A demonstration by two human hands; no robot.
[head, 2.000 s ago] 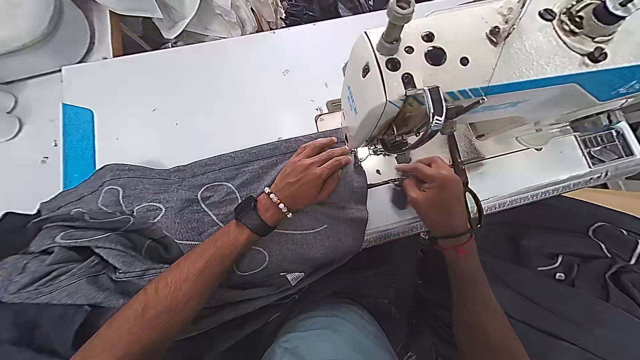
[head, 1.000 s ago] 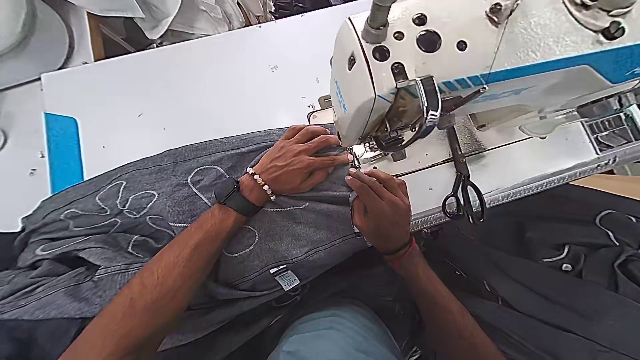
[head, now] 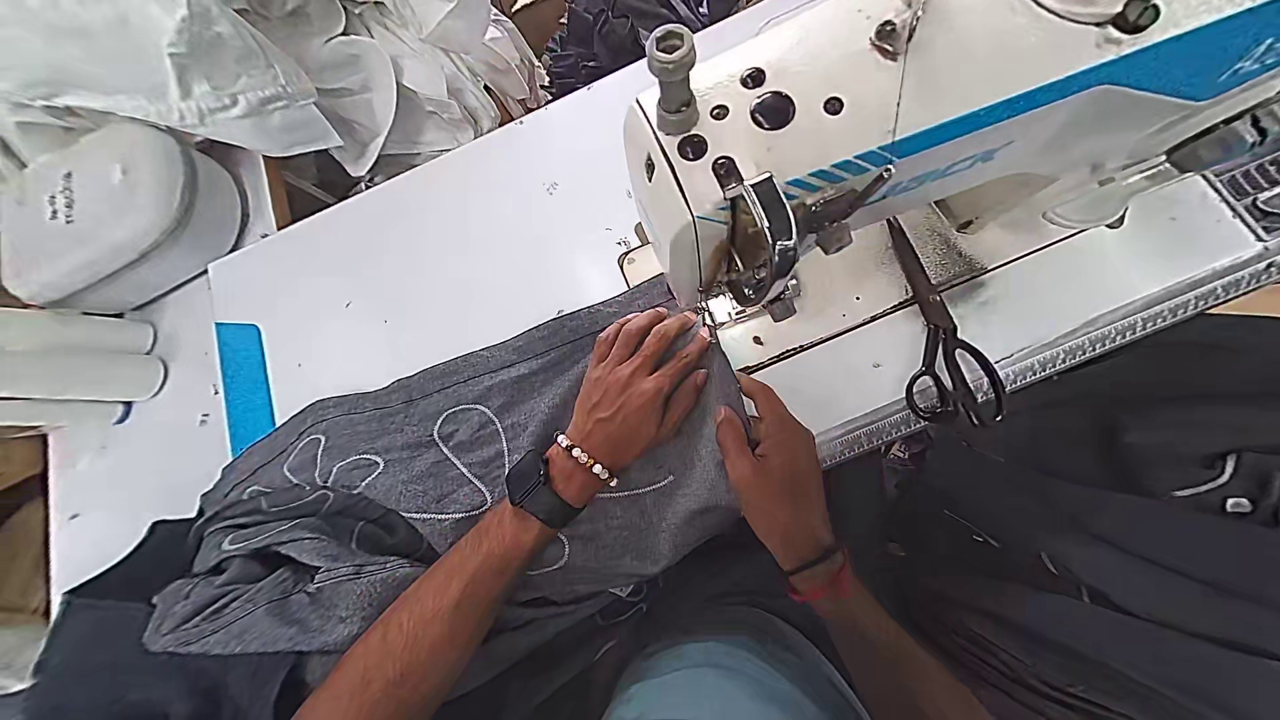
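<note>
Grey denim-like fabric [head: 540, 360] with white looping stitching lies across the table, its right edge at the presser foot [head: 728, 308] of a Jack sewing machine [head: 800, 120]. My left hand [head: 640, 385], with a watch and a beaded bracelet at the wrist, rests flat on the cloth just below the foot, fingertips close to the needle area. The fabric's right edge is pinched between thumb and fingers of my right hand [head: 775, 460], a little lower. Black-handled scissors [head: 935, 340] lie on the machine bed to the right, blades pointing up toward the machine arm.
A metal measuring scale [head: 1040, 368] runs along the table's front edge. Dark cloth [head: 1080, 530] hangs at the lower right. White fabric pieces [head: 400, 80] are heaped behind the white table [head: 450, 230]. A stack of pale cut pieces [head: 110, 210] sits at far left.
My right hand has moved down from beside the presser foot to the fabric's right edge. The scissors, by the right hand two seconds ago, lie apart from it. The view has shifted.
</note>
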